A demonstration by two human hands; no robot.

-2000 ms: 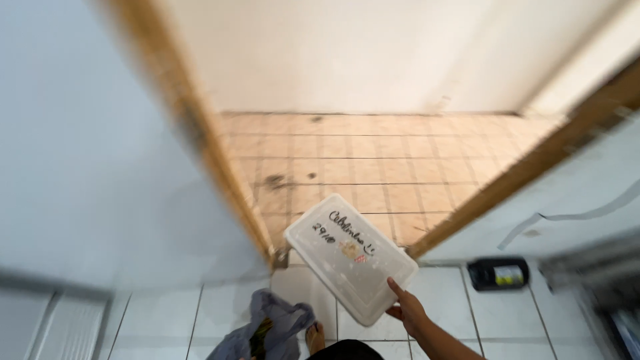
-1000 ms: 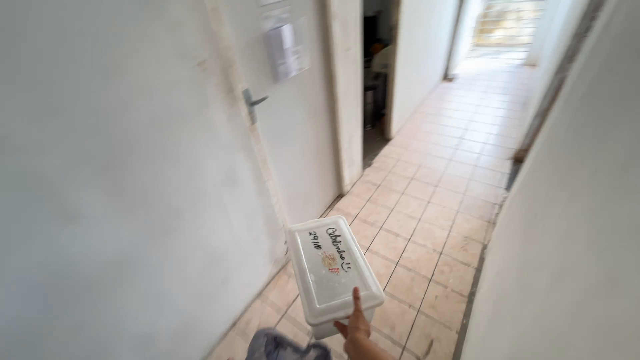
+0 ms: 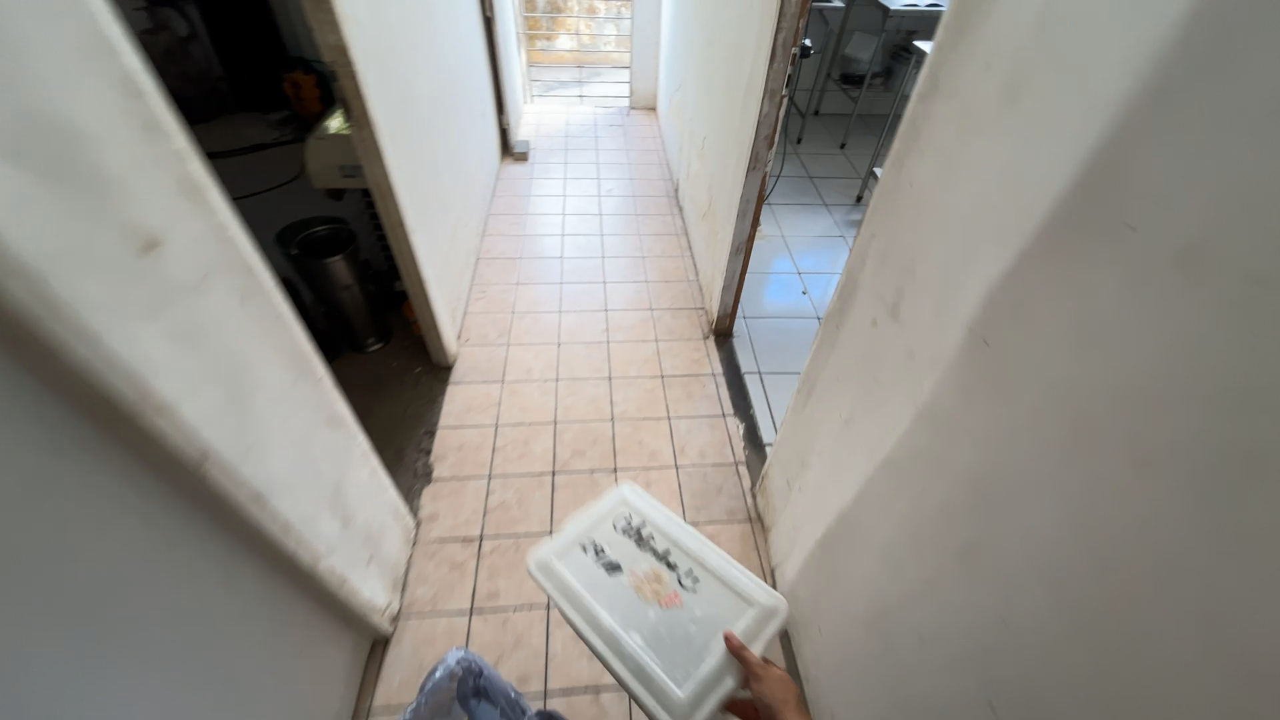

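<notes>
A white lidded plastic container (image 3: 690, 640) is in my right hand (image 3: 768, 688) at the bottom of the head view. My thumb lies on the lid's near right corner, and the other fingers are mostly hidden beneath. Dark handwriting and a small coloured mark show on the lid, which slants across the view. To its left, at the bottom edge, part of a bluish-grey plastic bag (image 3: 465, 688) shows. My left hand is out of sight.
A corridor of beige floor tiles (image 3: 580, 330) runs ahead to a barred gate (image 3: 578, 50). Off the left doorway is a dark room with a metal cylinder (image 3: 335, 275). The right doorway has a worn frame (image 3: 750, 200) and opens on white tiles and metal-legged tables (image 3: 850, 90). Walls flank both sides.
The view has moved from a doorway out into the corridor and along it, past a door with a handle. The container has stayed in my right hand throughout.
</notes>
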